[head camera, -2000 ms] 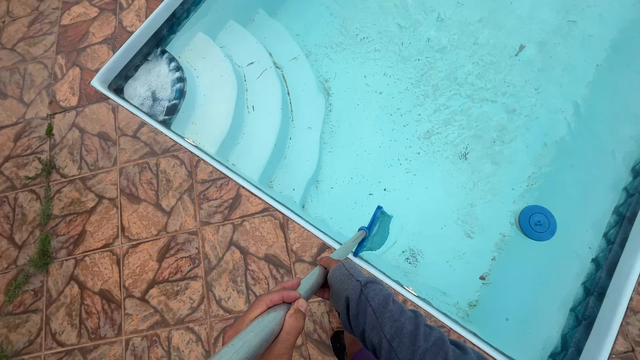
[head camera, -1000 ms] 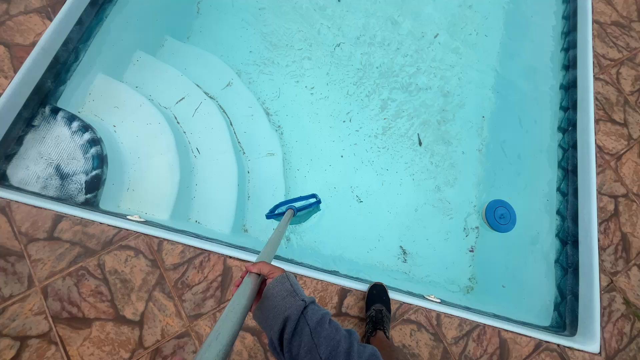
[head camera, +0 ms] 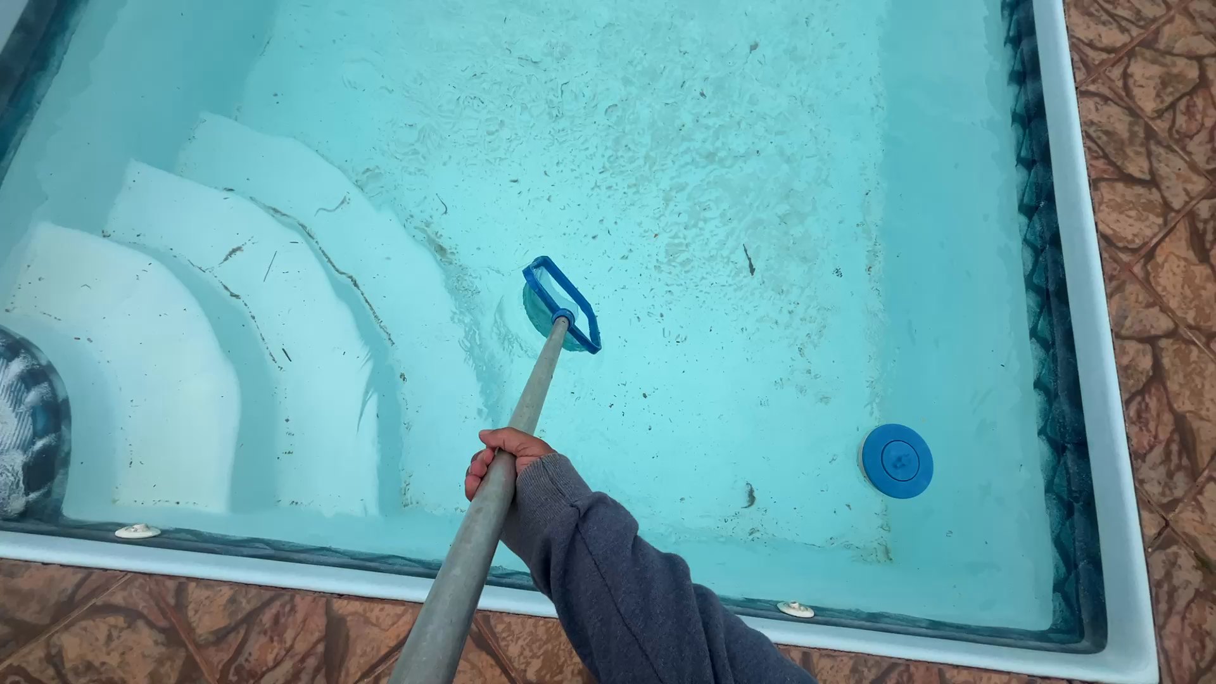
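Observation:
My right hand [head camera: 503, 461], in a grey-blue sleeve, is closed around a long grey pole [head camera: 456, 579] that slants up from the bottom edge over the pool's near rim. At the pole's far end is a pool skimmer net with a blue frame [head camera: 579, 296]; its mesh bag hangs at the frame's left side, over the turquoise water. Whether the frame touches the water I cannot tell. Leaves and dark specks of debris [head camera: 749, 259] are scattered through the pool. My left hand is out of view.
Curved white pool steps [head camera: 142, 361] lie at left, beside a round patterned object [head camera: 28, 427]. A blue round floating dispenser [head camera: 896, 461] is at right. The white pool rim [head camera: 950, 648] borders stone-patterned tiles [head camera: 1154, 228]. White fittings [head camera: 796, 609] sit along the near wall.
The skimmer net has moved out from near the pool's rim, farther over the water. My left hand, on the pole two seconds ago, has gone from view. The view has turned and shifted.

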